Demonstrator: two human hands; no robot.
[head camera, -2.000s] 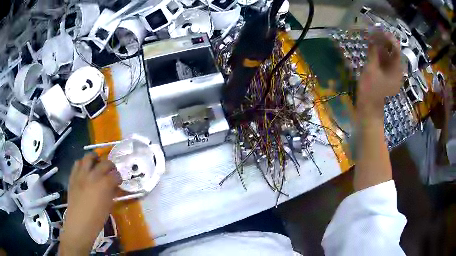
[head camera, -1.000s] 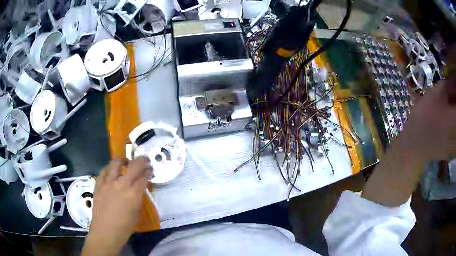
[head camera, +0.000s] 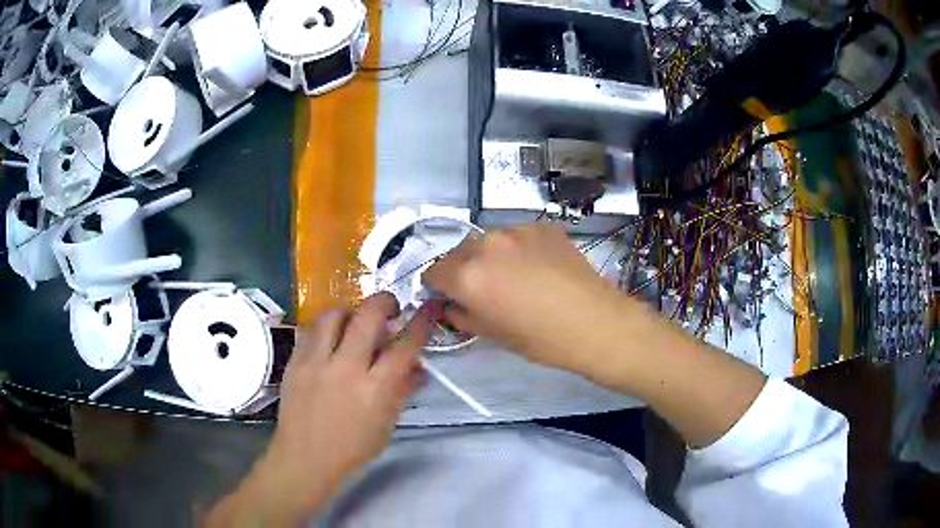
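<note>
A white round housing (head camera: 407, 237) lies on the whitish work sheet near the left orange tape, its open side up and one thin leg pointing toward me. My left hand (head camera: 356, 371) holds its near left rim. My right hand (head camera: 515, 294) reaches into the housing from the right with its fingertips together at the centre, close to my left fingers. A thin dark wire runs from the right hand's fingers. The part between the right fingertips is hidden.
A silver screw feeder (head camera: 562, 103) stands behind the housing. A black electric screwdriver (head camera: 742, 93) lies right of it, over a heap of coloured wire leads (head camera: 711, 248). Many white housings (head camera: 222, 351) are at left. Rows of small round components (head camera: 892, 227) are at far right.
My right hand has come from the far right into the housing. My left hand still holds the housing. The view has shifted, so the bench things appear further right and higher.
</note>
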